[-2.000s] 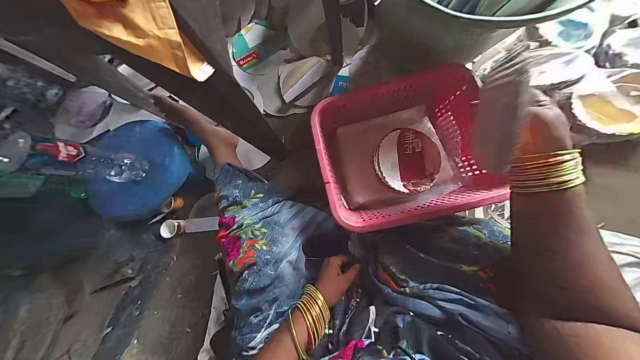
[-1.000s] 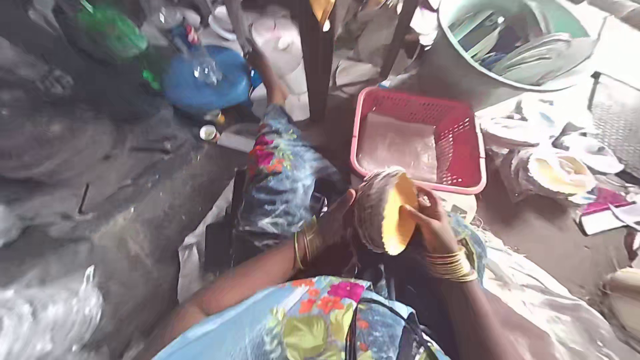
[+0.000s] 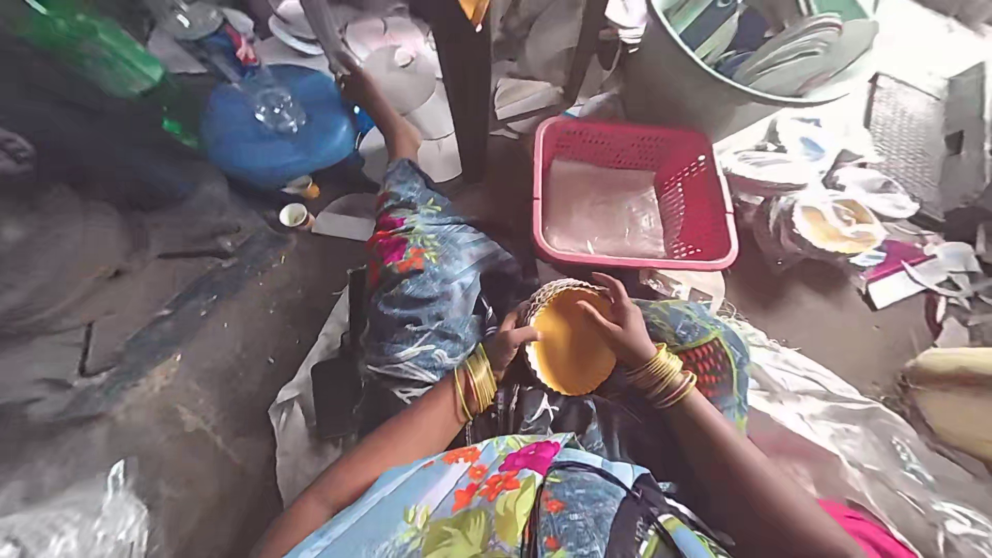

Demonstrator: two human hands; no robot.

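Observation:
Between my hands, over my lap, is a stack of round paper plates or bowls (image 3: 572, 349) with crimped edges, its yellow-gold face turned up. My left hand (image 3: 511, 341) grips the stack's left edge, the thumb over the rim. On the right side my right hand (image 3: 620, 322) holds it, with fingers spread over the top rim and face. Just beyond the stack stands a red plastic basket (image 3: 697, 205), with a flat sheet of clear or brownish wrapping (image 3: 604, 209) on its bottom.
A large tub (image 3: 682, 93) holding flat pieces stands behind the basket. Wrapped plate stacks (image 3: 837, 221) lie at right. A blue round stool or lid (image 3: 310, 147) with a plastic bottle, a paper cup (image 3: 294, 216) and a dark post (image 3: 463, 93) are at upper left and centre.
The round stack with a red patch seen in the basket two seconds ago is not there now. Both hands have come together on a yellow-faced stack, which has turned to face upward. The view has shifted.

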